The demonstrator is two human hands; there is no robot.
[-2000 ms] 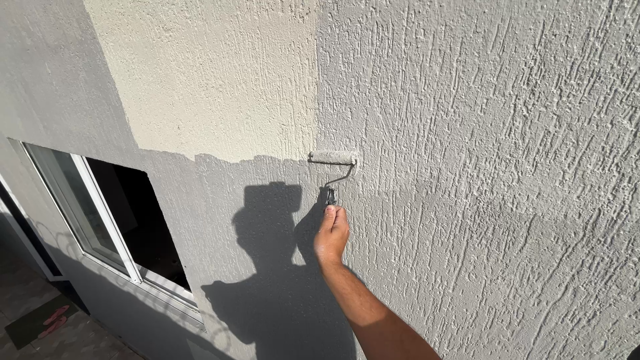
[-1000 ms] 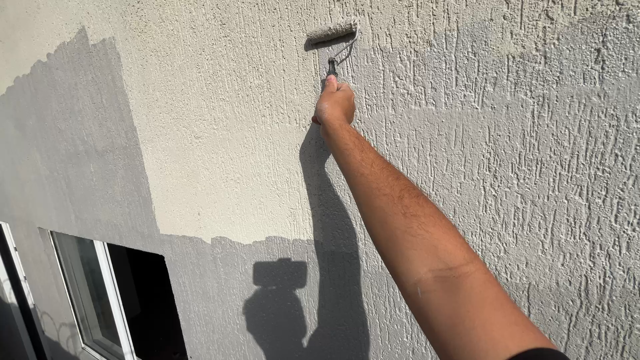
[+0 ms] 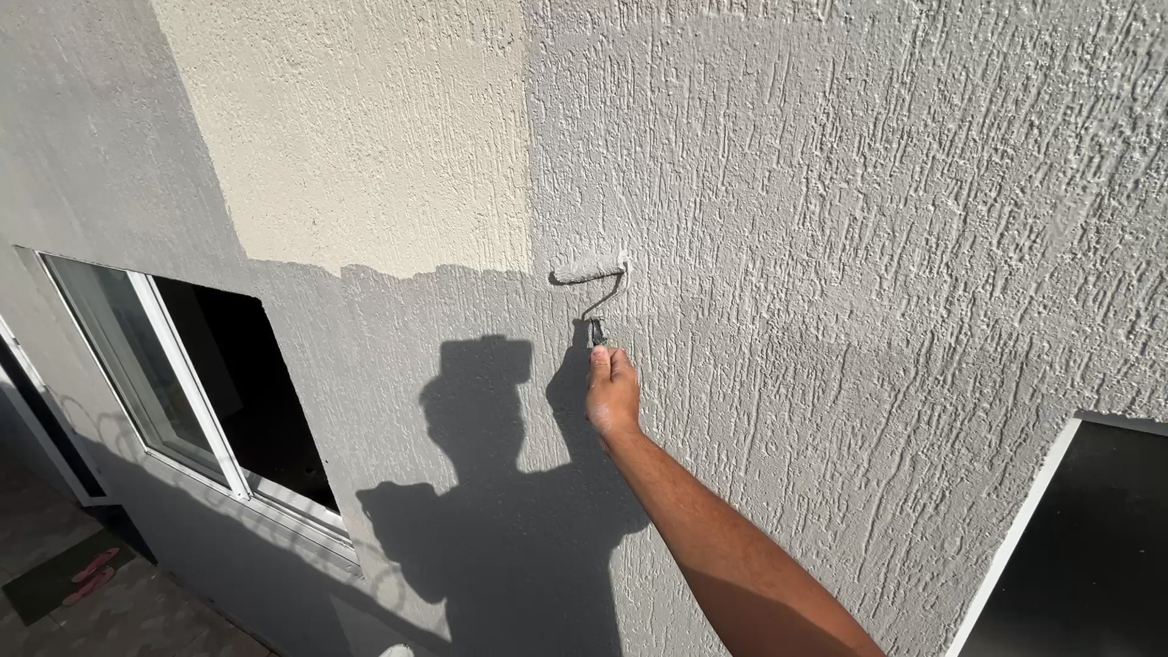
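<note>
My right hand [image 3: 613, 392] grips the dark handle of a small paint roller [image 3: 589, 269]. Its light grey, paint-covered sleeve lies against the textured stucco wall [image 3: 776, 301], just right of and at the level of the lower corner of a cream patch [image 3: 365, 137]. Grey paint surrounds that patch on its left, bottom and right sides. A wire frame joins the sleeve to the handle below it. The shadow of my head and body falls on the grey wall to the left of the hand. My left hand is out of view.
A sliding window [image 3: 187, 374] with a white frame and one side open is at the left. A second, dark opening with a white frame [image 3: 1013, 538] shows at the lower right. Pink flip-flops [image 3: 91, 577] lie on a dark mat [image 3: 41, 584] on the paved ground.
The roller was up at the cream area's upper grey edge one second ago; my right hand has brought it down the wall, still gripped. The view has tilted down.
</note>
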